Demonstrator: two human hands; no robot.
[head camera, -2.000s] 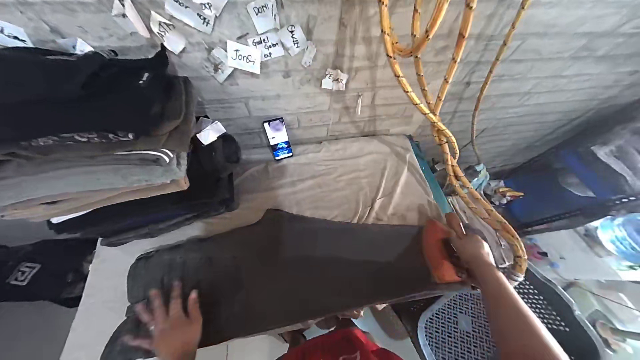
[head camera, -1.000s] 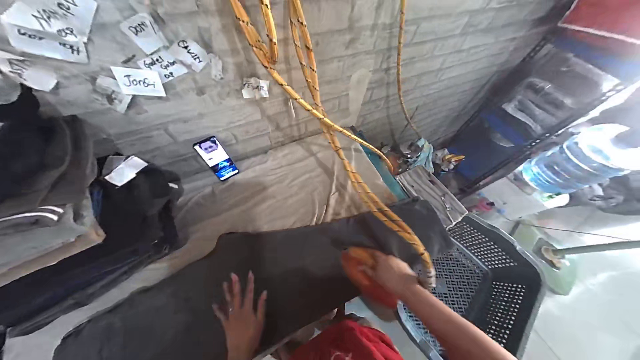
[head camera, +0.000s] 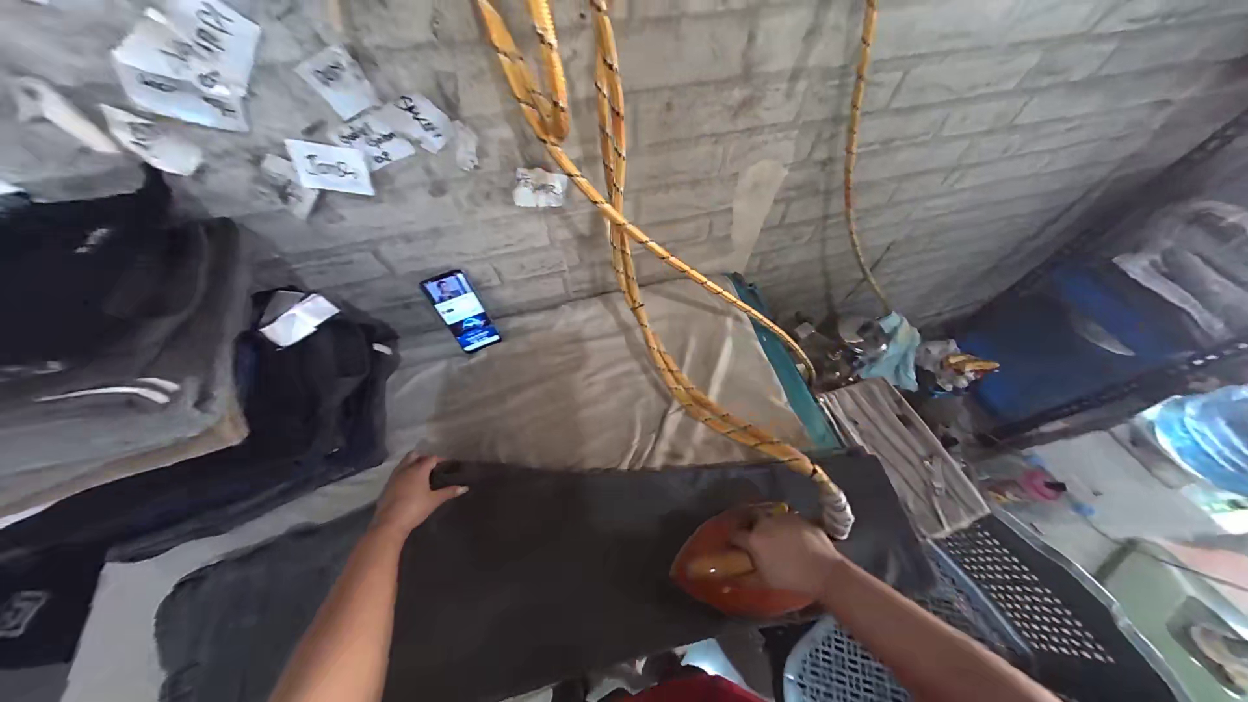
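Dark grey trousers or a similar long garment (head camera: 546, 575) lie spread over the cloth-covered ironing surface (head camera: 585, 390). My right hand (head camera: 785, 556) grips the handle of an orange clothes iron (head camera: 717, 585), which rests on the garment toward its right end. A yellow cloth-wrapped cord (head camera: 682, 390) runs from above down to the iron's rear, beside that hand. At the garment's far edge, left of the iron, my left hand (head camera: 419, 495) touches the fabric with thumb and fingers apart; whether it pinches the edge is not clear.
Folded dark clothes (head camera: 117, 322) are stacked at the left, with a black garment (head camera: 317, 390) beside them. A lit phone (head camera: 462, 312) leans at the block wall. Toward the right are a slatted wooden piece (head camera: 907, 458), a dark plastic crate (head camera: 1043, 595) and a blue water bottle (head camera: 1204, 439).
My left hand has moved from flat on the garment to its far edge. The iron stays in my right hand. The view has shifted to the right since the oldest frame.
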